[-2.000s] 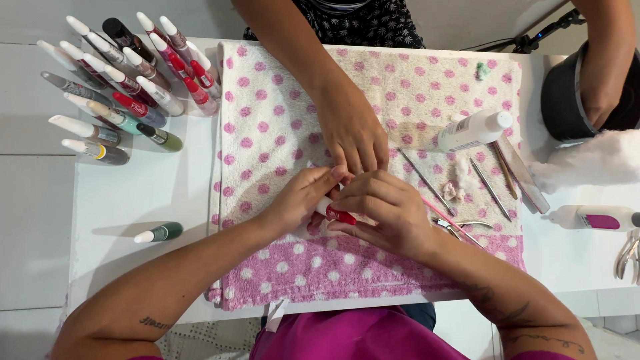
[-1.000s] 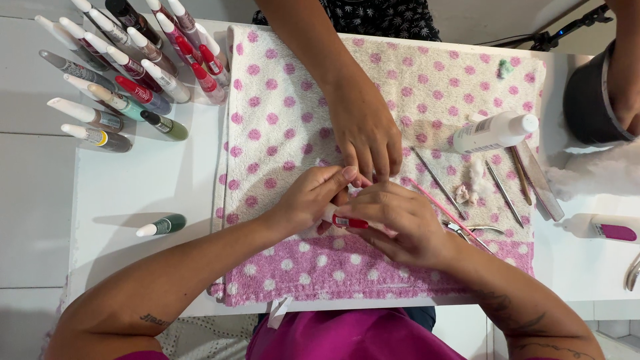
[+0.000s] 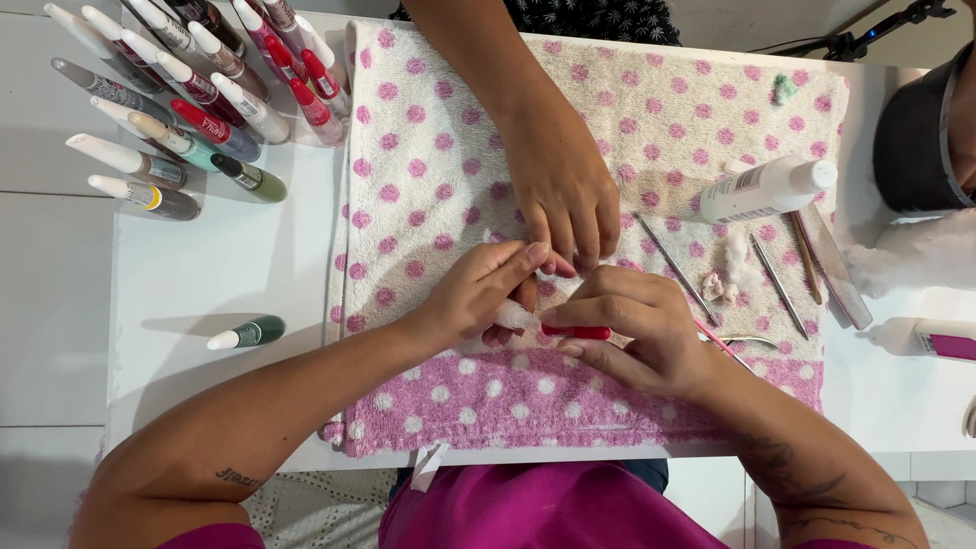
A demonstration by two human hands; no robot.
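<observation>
My left hand point(image 3: 484, 290) holds a small nail polish bottle point(image 3: 516, 316) with a whitish, clear look, its neck toward the right. The thumb of that hand lies beside a fingertip of the other person's hand point(image 3: 564, 175), which rests palm down on the dotted towel point(image 3: 412, 267). In my right hand point(image 3: 640, 328) is a red bottle cap point(image 3: 576, 332), pinched between thumb and fingers just right of the bottle's neck. Whether the cap's brush is fully out of the neck is not clear. A pink stick point(image 3: 717, 339) and a metal nipper point(image 3: 751, 340) lie partly behind my right hand.
Many polish bottles point(image 3: 206, 130) stand at the upper left; a dark green one point(image 3: 248, 333) stands apart. Right of my hands are metal tools point(image 3: 779, 286), cotton bits point(image 3: 736, 267), a nail file point(image 3: 835, 267) and a white plastic bottle point(image 3: 766, 189). The person's other hand is in a black bowl point(image 3: 911, 145).
The red cap and the bottle, close together under my fingers before, now show more plainly, with my right hand a little farther from my left. The view has moved closer.
</observation>
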